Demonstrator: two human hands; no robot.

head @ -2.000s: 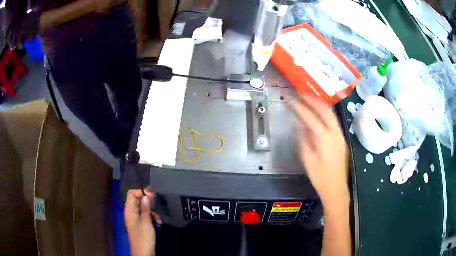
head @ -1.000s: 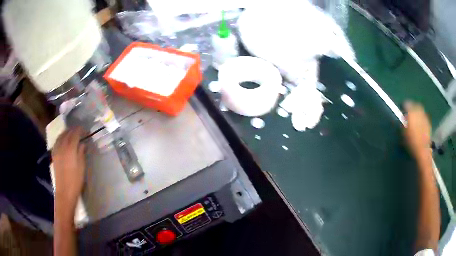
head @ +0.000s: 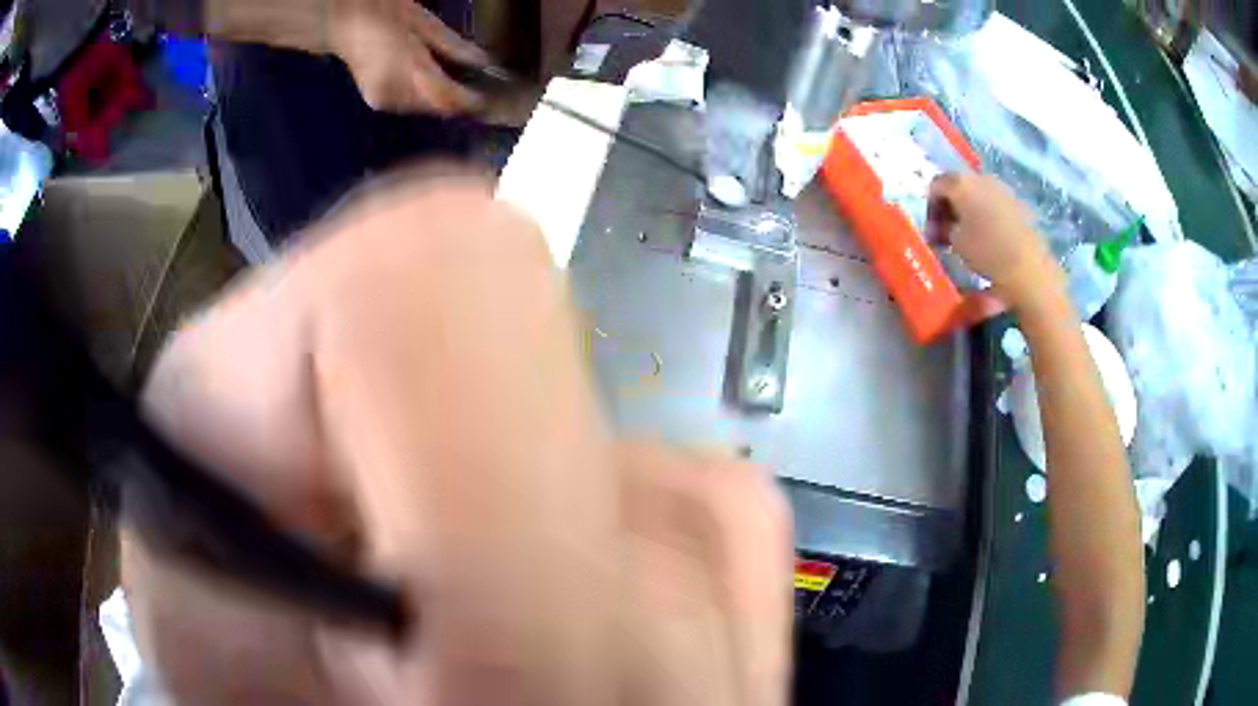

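Observation:
My left hand is large and blurred, close to the camera, with a dark handle-like piece in its grip. My right hand reaches into the orange parts box, fingers bent over the small white pieces. Whether it pinches one is hidden. A black-handled rod with a pale disc at its end extends over the grey machine base; the disc is just behind the clear or silver nest. Another person's hand holds its black handle.
The slotted clamp bar stands in front of the nest. A white strip lies on the base's left side. The white roll, green-tipped bottle and crumpled plastic bags are on the green bench at right.
The view has swung back from the bench to the machine. My right hand has moved from the far right into the orange box. My left hand has come up close to the camera.

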